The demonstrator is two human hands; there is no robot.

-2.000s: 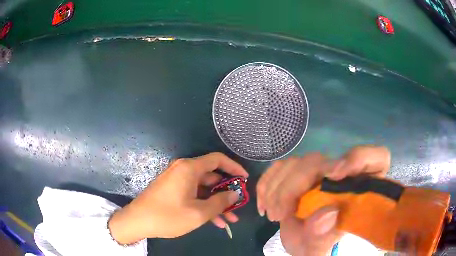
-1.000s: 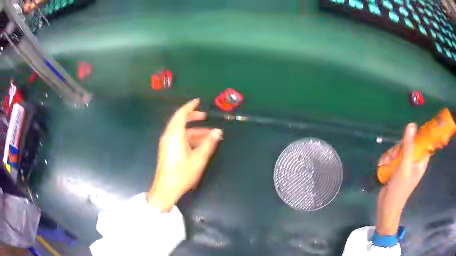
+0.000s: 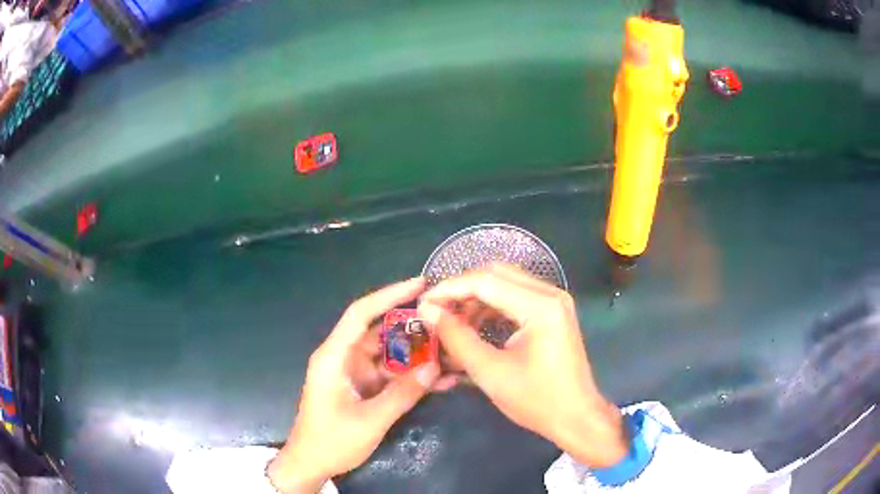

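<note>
My left hand (image 3: pixel 338 386) holds a red housing (image 3: pixel 409 342) with its open side up. Inside its rim show dark, bluish, silver and orange parts. My right hand (image 3: pixel 526 357) is at the housing's upper right, thumb and fingertips close together over its upper edge. Whether they pinch a small part cannot be told. The round perforated screw tray (image 3: pixel 492 247) lies just behind my right hand, which covers its near part. The yellow electric screwdriver (image 3: pixel 644 140) hangs upright to the right, its black nose down, with no hand on it.
Other red housings lie on the lighter green strip, at the left middle (image 3: pixel 316 152), the right (image 3: pixel 725 81) and the far left (image 3: pixel 87 218). A grey bar (image 3: pixel 43 249) juts in from the left. A blue bin (image 3: pixel 96 34) stands at the upper left.
My right hand has let go of the screwdriver, which now hangs, and has come to the centre. My left hand, empty a second ago, now holds a housing. The view has shifted.
</note>
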